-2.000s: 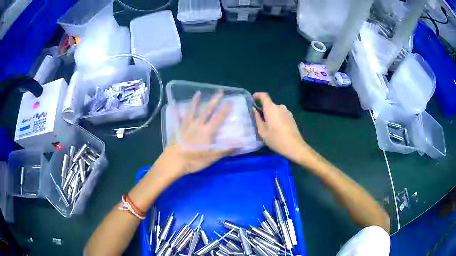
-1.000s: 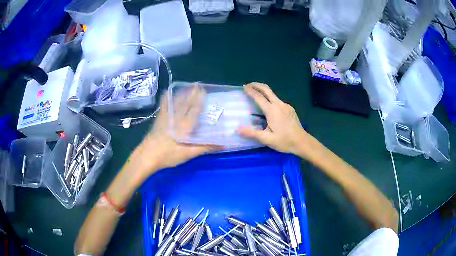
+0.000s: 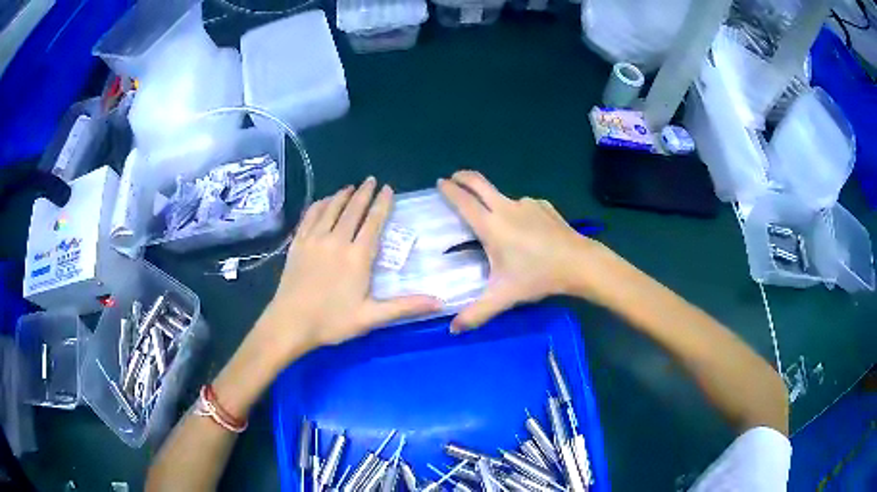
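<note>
A clear packing box (image 3: 444, 274) with its lid on lies flat behind the blue tray, with a small white printed label (image 3: 396, 248) showing under or on the lid. My left hand (image 3: 332, 264) lies over its left side with the fingers spread. My right hand (image 3: 519, 245) grips its right side, thumb at the front edge, fingers at the back. A dark narrow tip shows by my right palm and a blue end sticks out behind that hand. The blue tray (image 3: 423, 384) holds loose silver metal parts (image 3: 548, 452) near its front.
At left stand a side box of metal parts (image 3: 152, 351), a white carton (image 3: 67, 235), a box of small packets (image 3: 223, 192) and a looped clear tube (image 3: 310, 168). At right are a black block holder (image 3: 654, 181) with a roll (image 3: 625, 85) and an open clear box (image 3: 787, 248).
The lid, earlier moving and offset over the box, now sits down on it. My left hand has moved from the lid's middle to its left side. My right hand now reaches further over the right side.
</note>
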